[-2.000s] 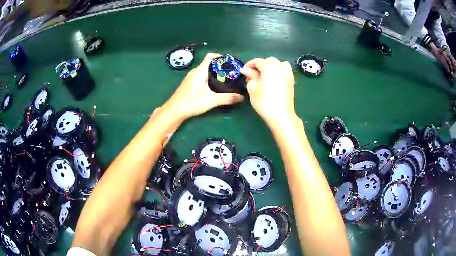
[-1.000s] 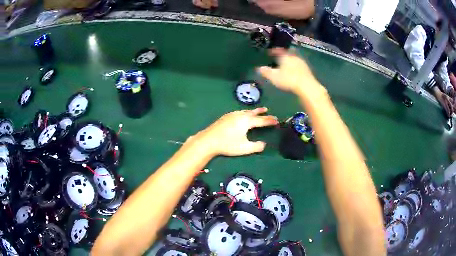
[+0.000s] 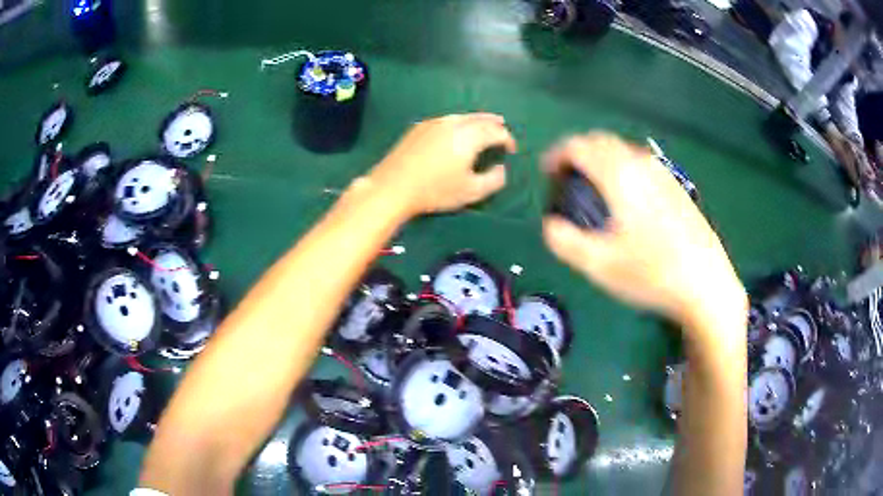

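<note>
My left hand point(image 3: 450, 163) is above the green belt at the centre, fingers and thumb curved, with a small dark patch between them; whether it is a held part cannot be told. My right hand point(image 3: 629, 218), blurred, grips a dark rounded object point(image 3: 581, 201), perhaps a black housing. A blue circuit board point(image 3: 675, 172) with a pale lead shows partly behind my right hand; its body is hidden. A black cylinder housing point(image 3: 329, 116) stands upright at centre-left, blue board on top and a pale lead to the left. A heap of base covers point(image 3: 441, 395) with red leads lies below my hands.
More base covers are heaped at left point(image 3: 126, 308) and right point(image 3: 772, 392). A single cover point(image 3: 187, 131) lies left of the housing. Another housing point(image 3: 92, 24) stands far left. Dark parts point(image 3: 571, 15) are at the back rail point(image 3: 707, 63). A person's sleeve point(image 3: 804, 58) shows top right.
The view has shifted. My right hand has come back from the far rail with a dark object in it. The single cover near my left hand no longer shows on the belt.
</note>
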